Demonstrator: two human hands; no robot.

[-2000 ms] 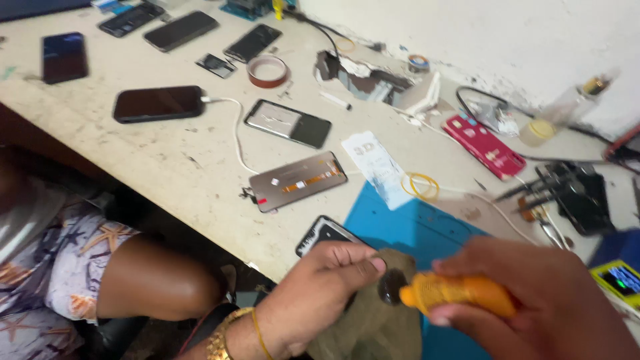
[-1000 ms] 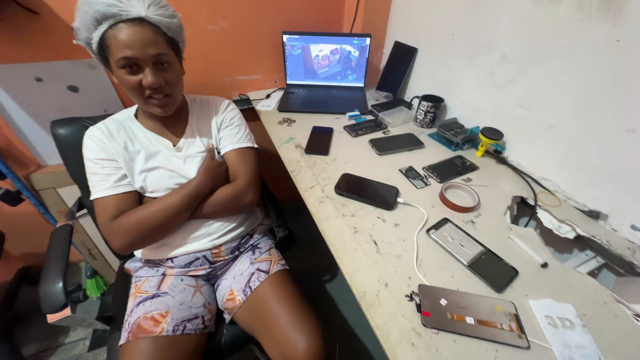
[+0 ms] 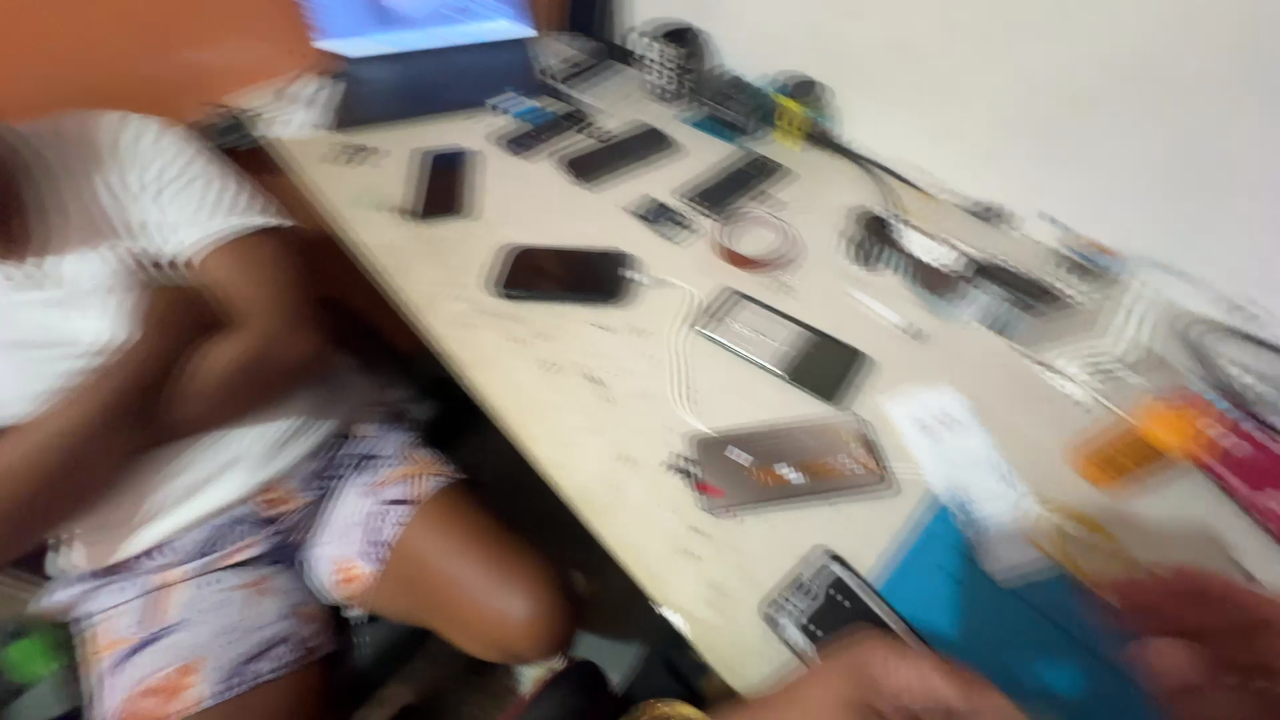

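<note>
The view is strongly blurred. At the bottom edge my left hand shows in part, beside a phone with its inside exposed; what its fingers do is hidden. My right hand is a blur at the lower right, over the blue mat. An orange bottle lies above it, near a red phone case, and does not touch the hand. Left of the mat rests a phone screen assembly with an orange flex cable, and a white printed slip overlaps the mat's corner.
Several phones, one a black phone with a white cable, lie across the table. A roll of tape, a mug and a laptop stand farther back. A seated person with folded arms is at the left. A hole breaks the wall's base.
Two seconds ago my right hand held the orange bottle and my left was beside a dark round thing over a cloth; now the bottle is out of my hand, by the red case. The view has swung widely.
</note>
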